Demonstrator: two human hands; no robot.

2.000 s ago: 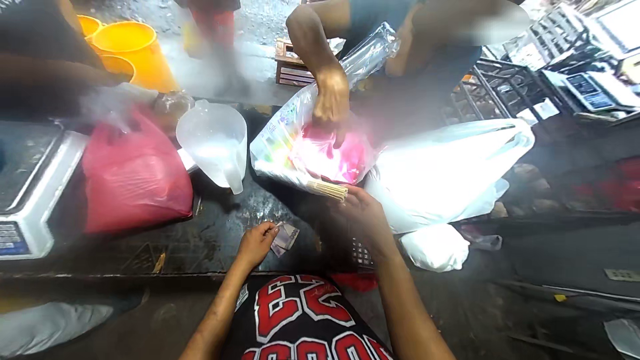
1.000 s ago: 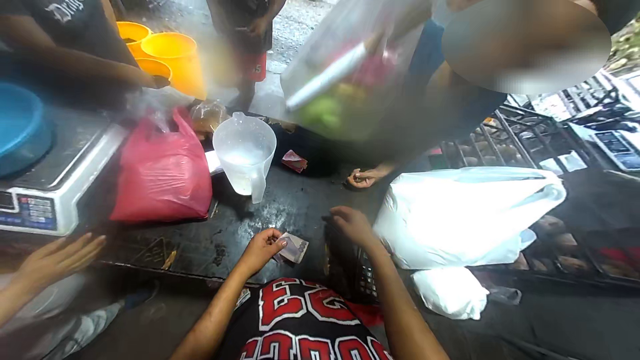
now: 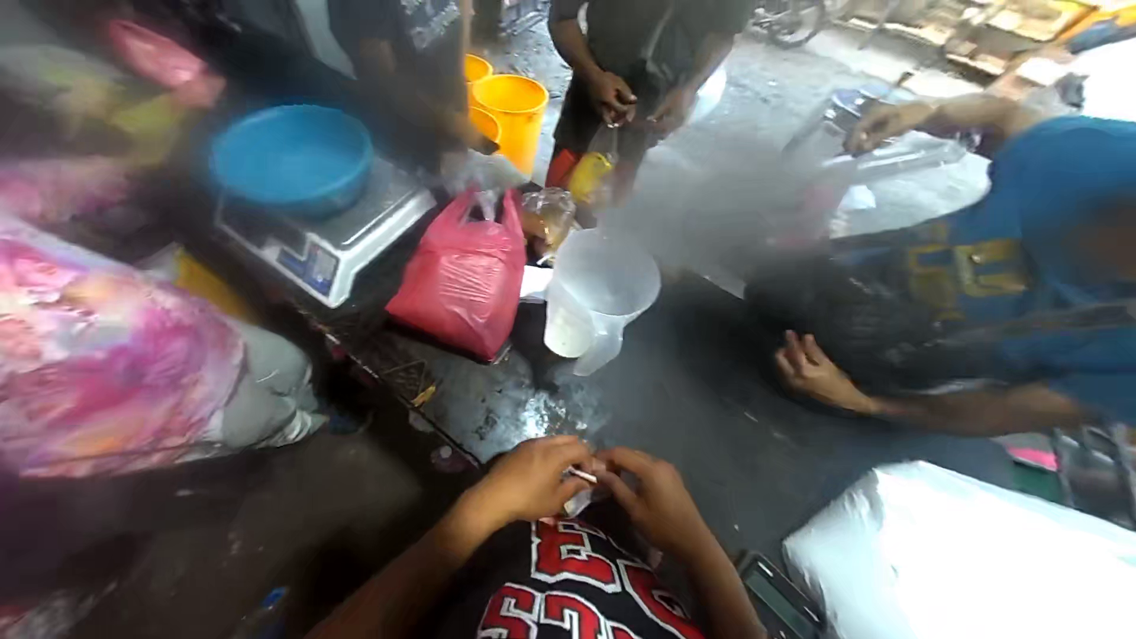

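My left hand (image 3: 537, 479) and my right hand (image 3: 652, 497) meet close to my chest at the table edge, fingertips almost touching. Between them is a small white stick-like object (image 3: 583, 476), with a pale, paper-like piece (image 3: 577, 503) just below it; what these are is unclear. Both hands seem to grip this small item. Beyond them on the dark table stand a translucent plastic jug (image 3: 612, 271) and, left of it, a tied red plastic bag (image 3: 466, 280). A calculator (image 3: 781, 596) lies to the right of my right forearm.
A blue basin (image 3: 293, 160) rests on a white digital scale (image 3: 355, 248) at the left. A large white plastic bag (image 3: 967, 559) fills the lower right. Across the table, a person in blue has a hand (image 3: 821, 373) over the tabletop. Yellow buckets (image 3: 512, 111) stand beyond.
My hands have come together near my chest; they were apart one second ago, the left at a banknote on the table. The view has swung left. The person in blue leans in from the right.
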